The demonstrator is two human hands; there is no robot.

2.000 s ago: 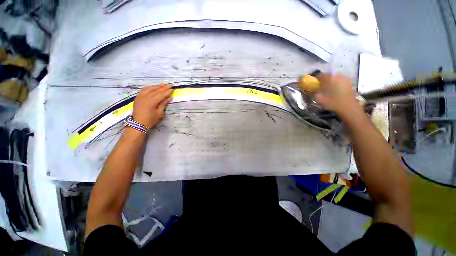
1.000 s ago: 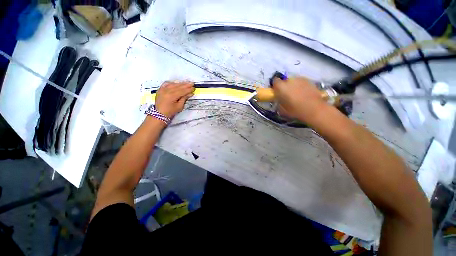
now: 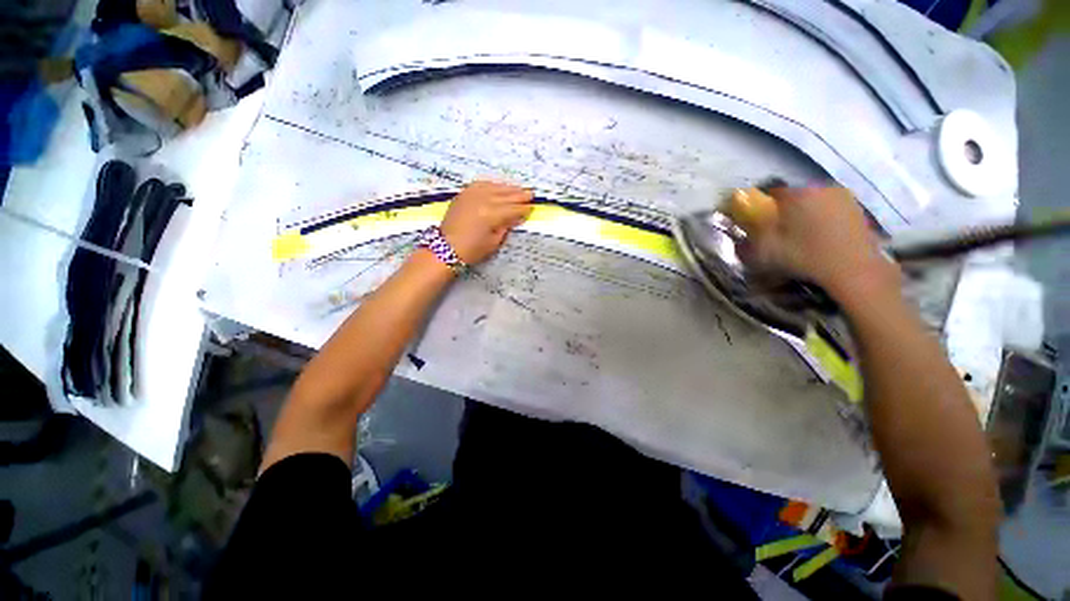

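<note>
A curved white waistband piece with a dark navy edge (image 3: 566, 220) lies on the pale pressing table. The yellow curved pressing template (image 3: 640, 238) lies along it and shows at both ends. My left hand (image 3: 487, 221) presses flat on the band left of its middle, fingers together. My right hand (image 3: 810, 238) is closed around the wooden handle of the silver steam iron (image 3: 718, 252). The iron's pointed sole rests over the right part of the band, tip towards the left, and hides that part. My right hand is slightly blurred.
Wide curved white bands (image 3: 610, 80) lie on the far side of the table. A white tape roll (image 3: 969, 153) is at the far right. Dark fabric bands (image 3: 96, 282) lie on the white side table at left. A hose (image 3: 986, 238) runs right from the iron.
Since one second ago, the iron in my right hand has moved right along the band. My left hand has also moved right along it. The camera view has turned and shifted.
</note>
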